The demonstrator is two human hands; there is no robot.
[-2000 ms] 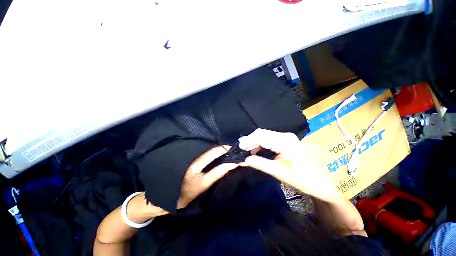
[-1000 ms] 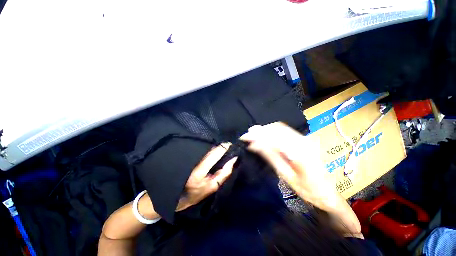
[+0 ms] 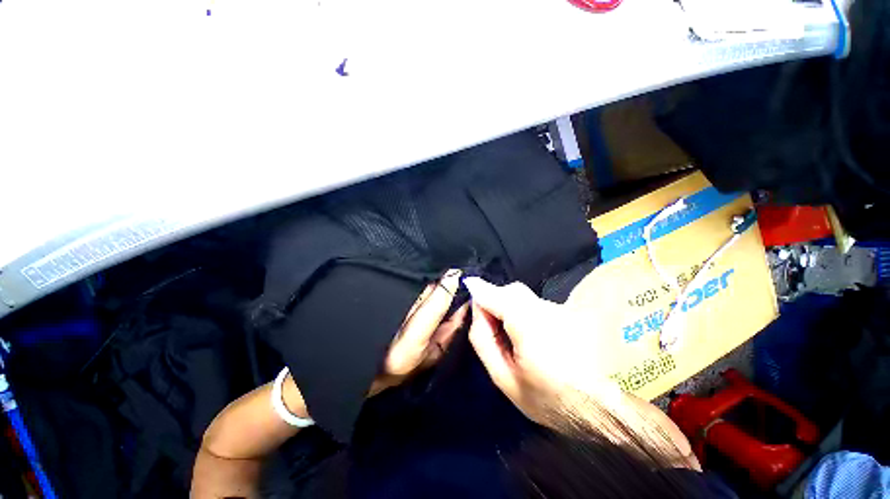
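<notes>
A black garment piece [image 3: 337, 331] with a dark grey mesh panel [image 3: 385, 229] lies over my lap below the table edge. My left hand [image 3: 424, 331], with a white bangle on the wrist, is partly under the cloth and pinches its edge. My right hand [image 3: 512, 336] meets it, its fingertips closed on the same edge. The fingertips of both hands nearly touch. Whether a small tool or thread is between them cannot be told.
The white table [image 3: 293, 107] with a printed ruler edge spans the top. A brown carton [image 3: 703, 292] with white cord stands right. A red plastic object [image 3: 747, 429] is at lower right, beside light-blue cloth [image 3: 849, 482]. Dark cloth [image 3: 771, 127] hangs at upper right.
My right hand has turned, its fingers now pointing up and pinching close to my left fingertips. My left hand stays on the cloth edge. The view has shifted slightly.
</notes>
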